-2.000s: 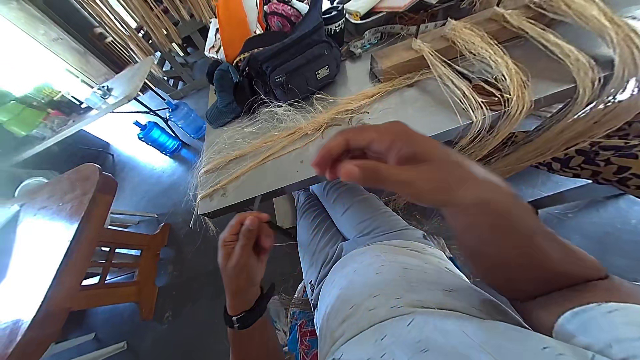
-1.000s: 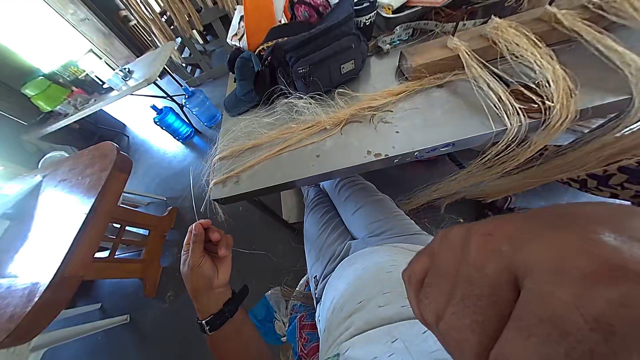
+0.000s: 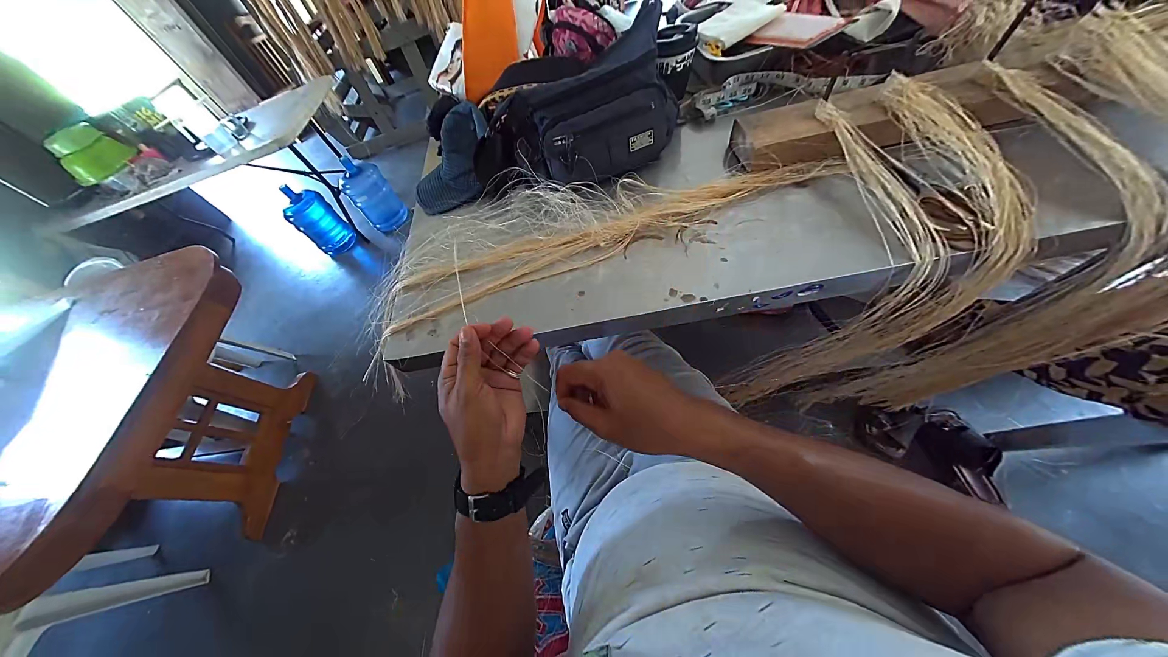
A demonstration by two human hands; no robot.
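My left hand, palm up with a watch at its wrist, holds a thin pale fiber strand in front of the table's near left corner. Just right of it, above my lap, is my right hand with fingers curled together; a fine strand seems to run by its fingertips, too thin to tell for certain. A loose bundle of long straw-coloured fibers lies along the gray table. Farther right, several fiber hanks hang from a wooden beam over the table's front edge.
A black belt bag stands at the table's back, beside a dark cup and a measuring tape. Blue water jugs stand on the floor at left. A wooden table is at far left.
My right hand has come back from the lower right to beside my left hand. The left hand's fingers have spread from a closer pinch, palm now showing.
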